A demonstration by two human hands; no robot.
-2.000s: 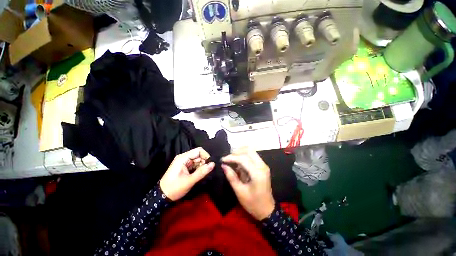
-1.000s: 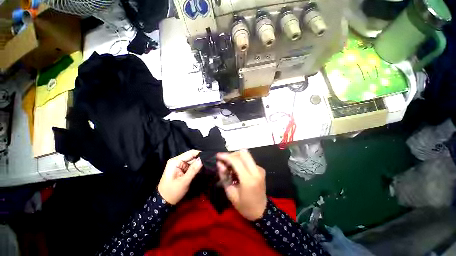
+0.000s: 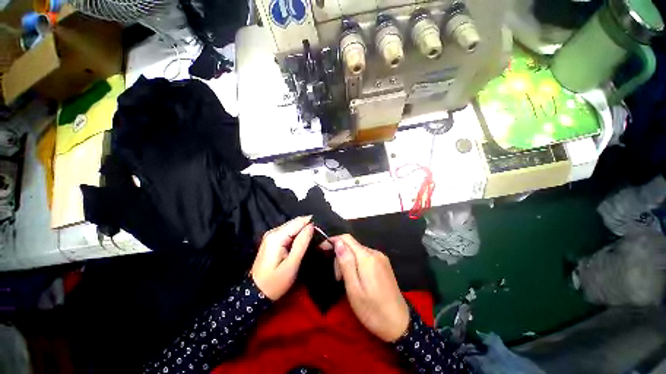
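A black garment (image 3: 179,161) lies heaped on the table left of the machine and runs down over the front edge to the lap. My left hand (image 3: 283,256) pinches a small fold of it between thumb and fingertips. My right hand (image 3: 371,288) is just to the right, its fingers closed around a small thin tool (image 3: 322,234) with a bright edge. The tool's tip points left and meets the fold near my left fingertips. Most of the tool is hidden in my right fingers, so I cannot tell its exact kind.
The overlock machine (image 3: 416,66) stands behind the hands. Red thread (image 3: 420,196) hangs at the table's front edge. A green flask (image 3: 602,47) and green floral pad (image 3: 537,109) are at the right. An open cardboard box (image 3: 33,69), a wire fan (image 3: 120,9) and a yellow-green packet (image 3: 84,120) are at the left.
The hands have come together at the pinched fold. The thin tool now shows between the fingertips, and my right fingers have closed up. The view has shifted slightly; the heap has stayed in place.
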